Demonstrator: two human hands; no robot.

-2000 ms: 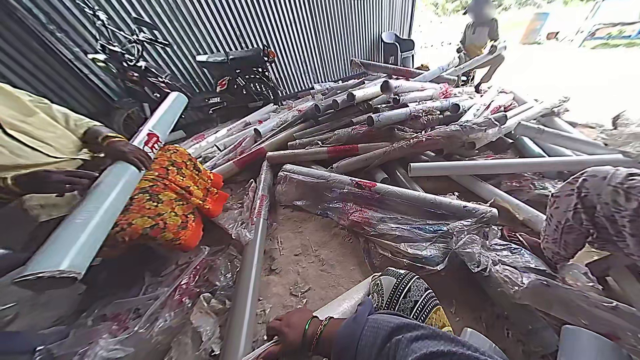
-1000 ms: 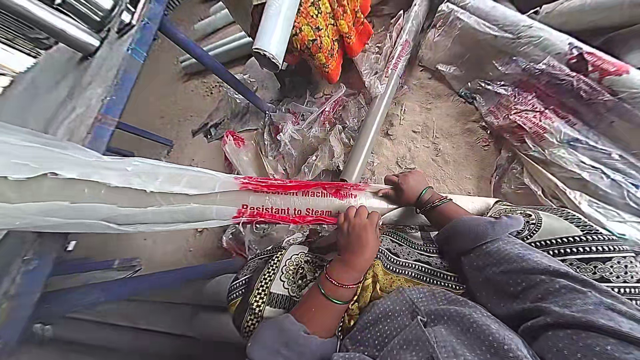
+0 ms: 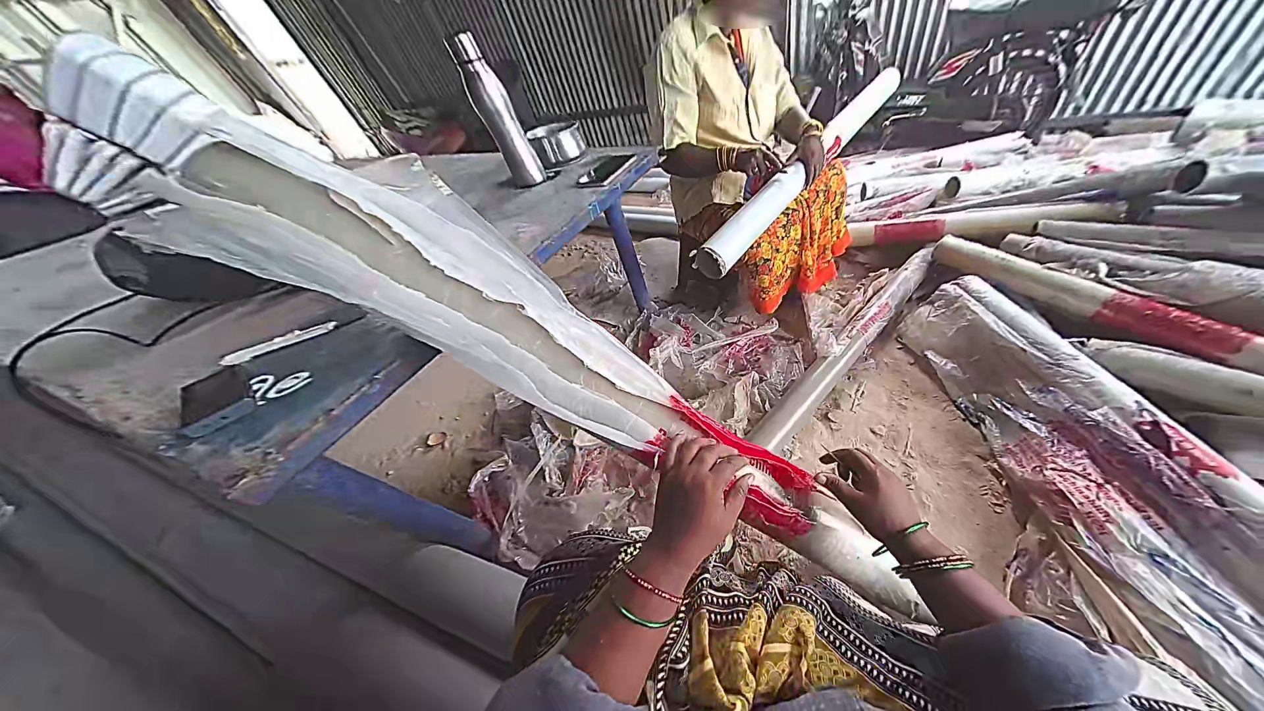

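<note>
A long pipe (image 3: 464,301) lies slantwise across my lap, its far end towards the upper left. Its clear plastic wrapper (image 3: 578,346) is split lengthwise, with a red printed band (image 3: 736,444) by my hands. My left hand (image 3: 696,499) grips the pipe and the wrapper edge at that band. My right hand (image 3: 869,491) is at the band's right edge, thumb and forefinger at the plastic; whether they pinch it is hard to tell. Below my right hand the pipe (image 3: 859,558) is still in film.
A blue-framed table (image 3: 592,202) bears a steel bottle (image 3: 499,114), a steel bowl (image 3: 556,144) and a phone (image 3: 605,171). A seated person (image 3: 736,118) holds another pipe (image 3: 760,212). Torn plastic (image 3: 553,484) litters the ground, and wrapped pipes (image 3: 1096,395) lie at the right.
The view has swung widely. Two seconds ago one hand was at a pipe end; a second ago both hands were on the pipe. My right hand's fingers are now raised at the red band's edge.
</note>
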